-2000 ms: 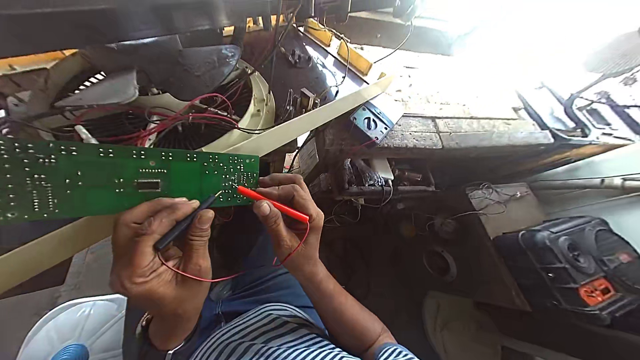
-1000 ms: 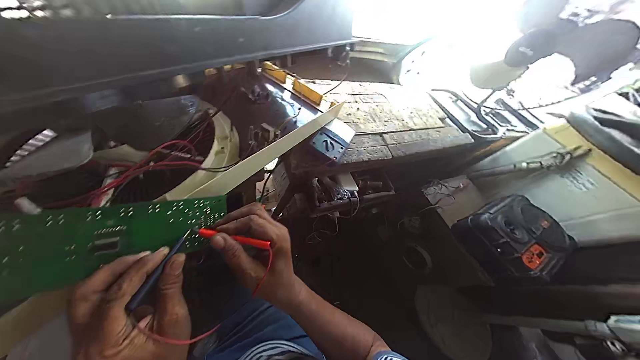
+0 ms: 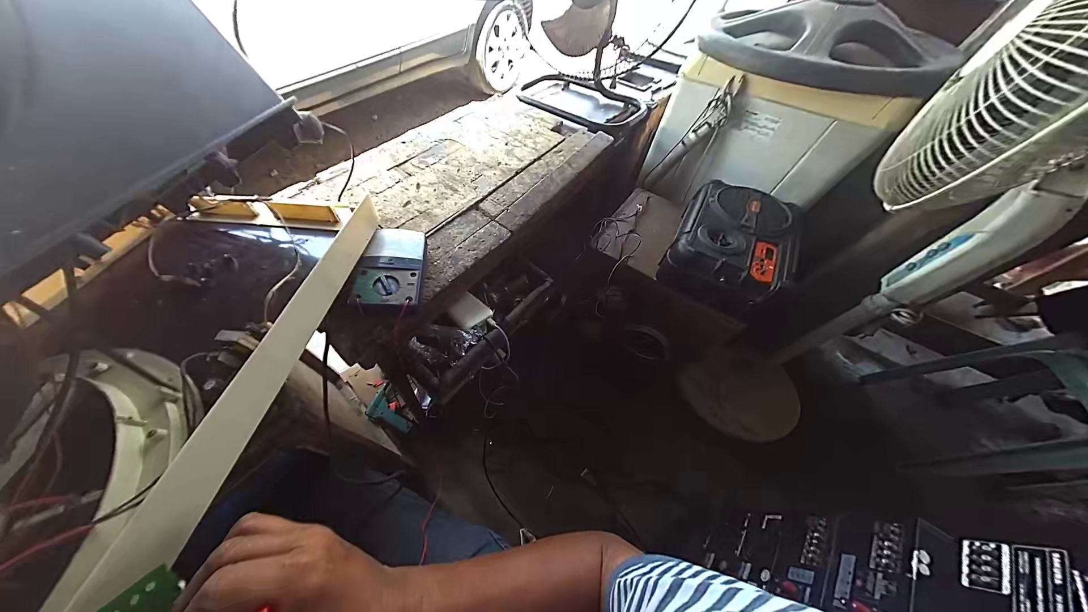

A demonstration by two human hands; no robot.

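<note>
At the bottom left, my right hand [image 3: 285,565] is next to the corner of a green circuit board [image 3: 146,592]. A sliver of red shows under its fingers; most of the probe is hidden, and the fingers are seen from the back. My left hand is outside the frame. A long cream strip [image 3: 255,391] runs diagonally behind the board, its tip beside a multimeter [image 3: 387,276] on the corner of the worn wooden bench [image 3: 476,183]. A thin red lead [image 3: 432,518] hangs over my lap.
A black speaker box [image 3: 731,242] stands on a low surface, right of centre. A white pedestal fan [image 3: 986,110] leans in at the right. A grey appliance housing [image 3: 127,102] overhangs the upper left. At the lower right lies a dark panel [image 3: 850,561] with components.
The view has swung far to the right. My left hand, the black probe and most of the board have gone out of frame.
</note>
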